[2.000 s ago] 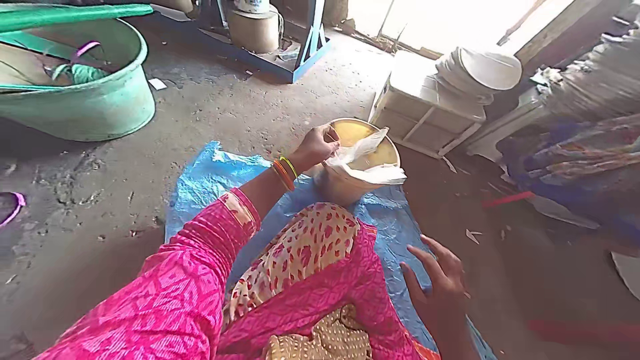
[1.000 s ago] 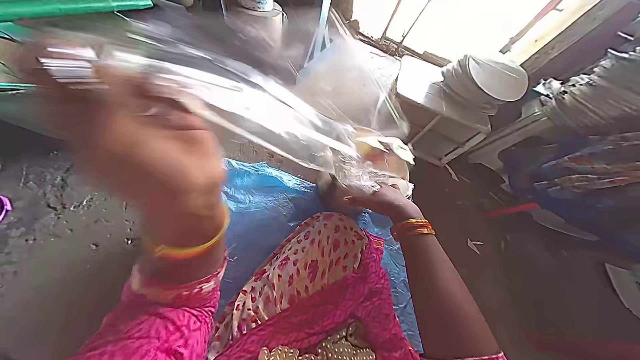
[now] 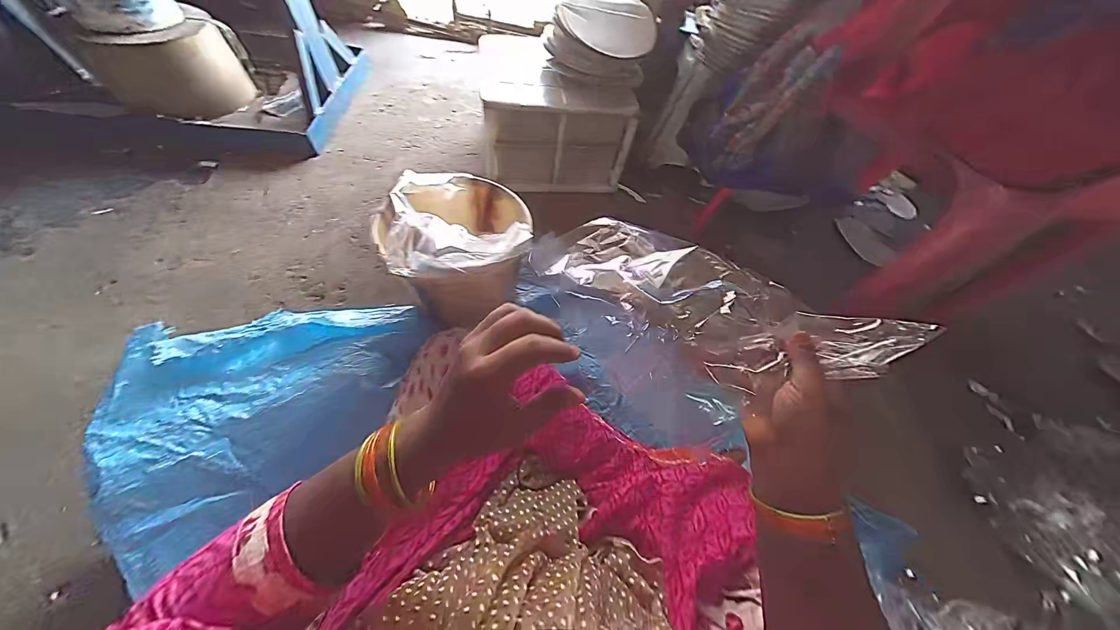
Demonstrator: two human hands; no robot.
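Note:
My right hand grips a clear plastic sheet or bag between thumb and fingers, at the right of the view. The plastic spreads up and left from it, over a blue plastic sheet on the ground. Near the middle, my left hand has its fingers apart and curved, with nothing seen in it. Just beyond that hand stands a yellowish bucket, with white film or cloth hanging over its rim and partly inside.
A white crate-like box bears a stack of round white plates. A pale tub stands by a blue metal frame at the upper left. A person in red clothing is at the right, close by scraps on the floor.
The clear plastic, stretched between both hands a second ago, is now in my right hand at the right. My left hand has let it go. A person in red has come into view.

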